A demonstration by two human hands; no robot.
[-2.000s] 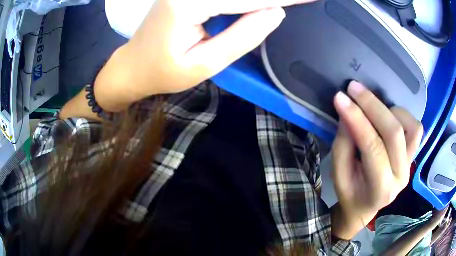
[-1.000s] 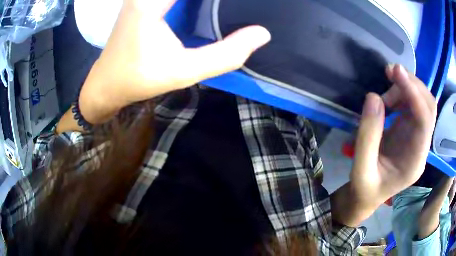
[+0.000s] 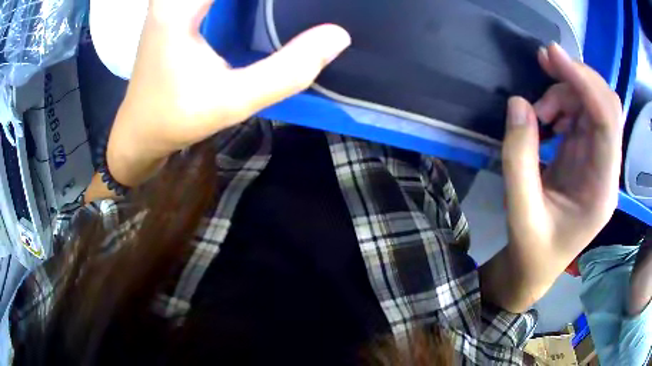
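The dark oval base (image 3: 400, 61) with a thin pale rim lies in a blue tray (image 3: 372, 125), its top cut off by the picture edge. A dark strip (image 3: 511, 18) runs along its far side. The near side is in shadow, so a strip there cannot be made out. My left hand (image 3: 207, 78) is at the base's left end, thumb spread over its surface, the other fingers mostly cut off by the top edge. My right hand (image 3: 561, 150) is at the base's right end, thumb and fingertips apart, with nothing clearly seen held.
Another blue tray with a pale oval part (image 3: 640, 161) is at the right edge. At the left are clear crinkled plastic (image 3: 43, 36) and a white box with printed letters (image 3: 53, 136). A person's light green sleeve (image 3: 615, 300) and a cardboard box (image 3: 554, 350) are at lower right.
The base and tray have shifted left and up in view. My right hand has moved from the base's middle to its right end, its thumb and fingers spreading. My left fingers have mostly left the picture.
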